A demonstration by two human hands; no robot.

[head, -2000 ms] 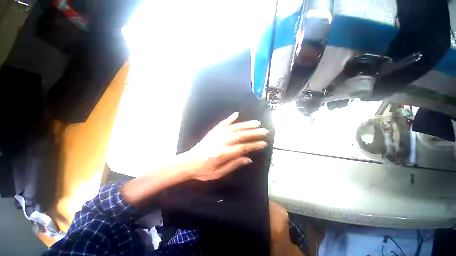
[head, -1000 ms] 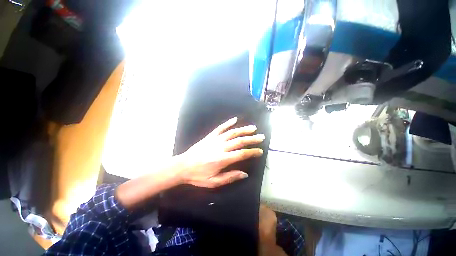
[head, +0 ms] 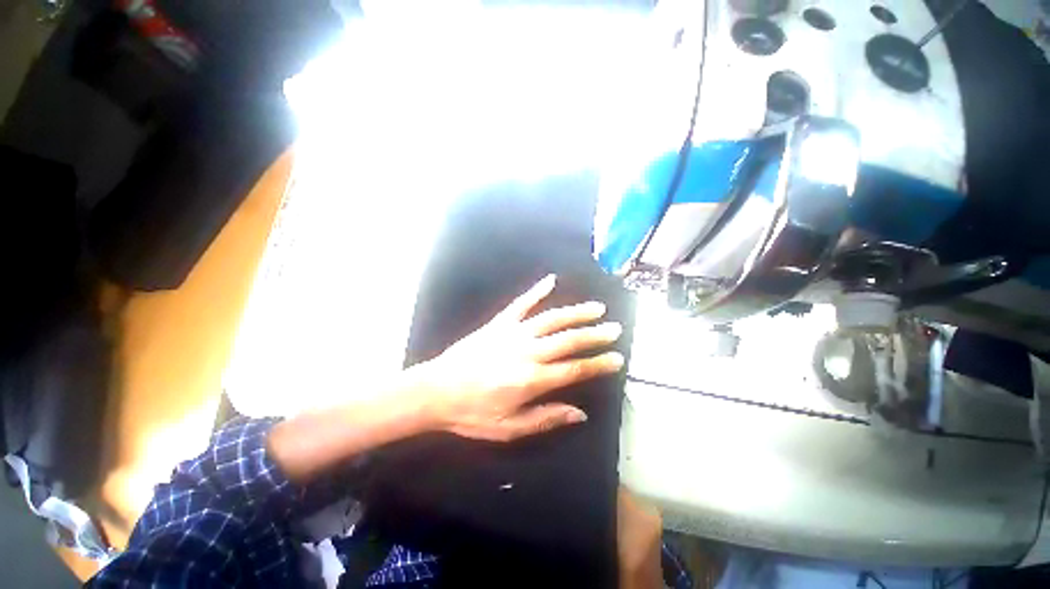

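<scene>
A black fabric panel (head: 507, 259) lies flat on the white table and hangs over its front edge. Its right edge runs up to the needle area of the sewing machine (head: 668, 282), under the machine's left end. My left hand (head: 507, 374) lies palm down on the fabric with its fingers apart, pointing right, a little in front of the needle area. Part of my right hand or wrist (head: 639, 541) shows at the bottom, beside the fabric's right edge. Its fingers are hidden and the frame cuts it off. Glare hides the fabric's far end.
The machine head (head: 875, 127), white and blue with a dark strap, fills the upper right. A pale ring-shaped clump (head: 846, 366) sits on the machine bed under the arm. Dark garments (head: 173, 196) are heaped at the left beside orange-brown wood. White strips (head: 69, 524) hang at the lower left.
The view has shifted, so the machine head shows lower and more of its top is seen. My left hand has slid slightly down along the fabric since the earliest frame, fingers still spread.
</scene>
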